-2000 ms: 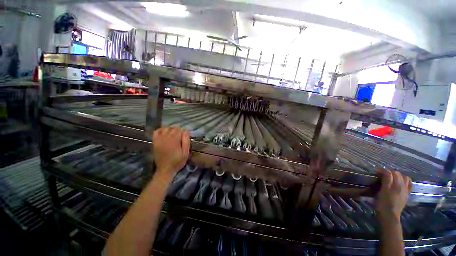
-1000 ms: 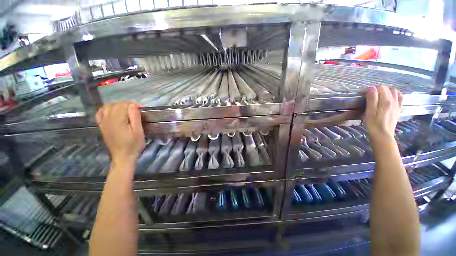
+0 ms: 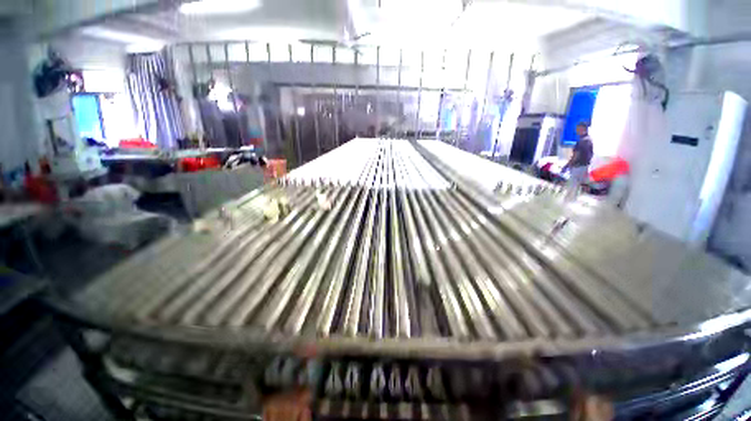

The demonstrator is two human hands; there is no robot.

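Observation:
Long steel tubes [image 3: 383, 263] run away from me across the top of the stacked setting frame. The frame end bar [image 3: 461, 347] of this top layer crosses low in view. Looped ends of folded cloth [image 3: 387, 380] show in the layer below. My left hand [image 3: 288, 405] is at the bottom edge, blurred and mostly cut off, closed on a lower end bar. My right hand [image 3: 592, 406] is at the bottom right on the same bar, also blurred and cut off. White cloth folds [image 3: 338, 164] cover the far tubes.
Small pale pieces [image 3: 273, 207] lie on the tubes at the left. A person [image 3: 581, 154] stands beyond the rack on the right, near red cloth [image 3: 609, 169]. Worktables with white cloth [image 3: 111, 205] and red bundles stand at the left. A white cabinet [image 3: 688, 160] is at the right.
The view has risen from the rack's front layers to over its top. Both hands have shifted down to the bottom edge of the picture, still at the lower end bar.

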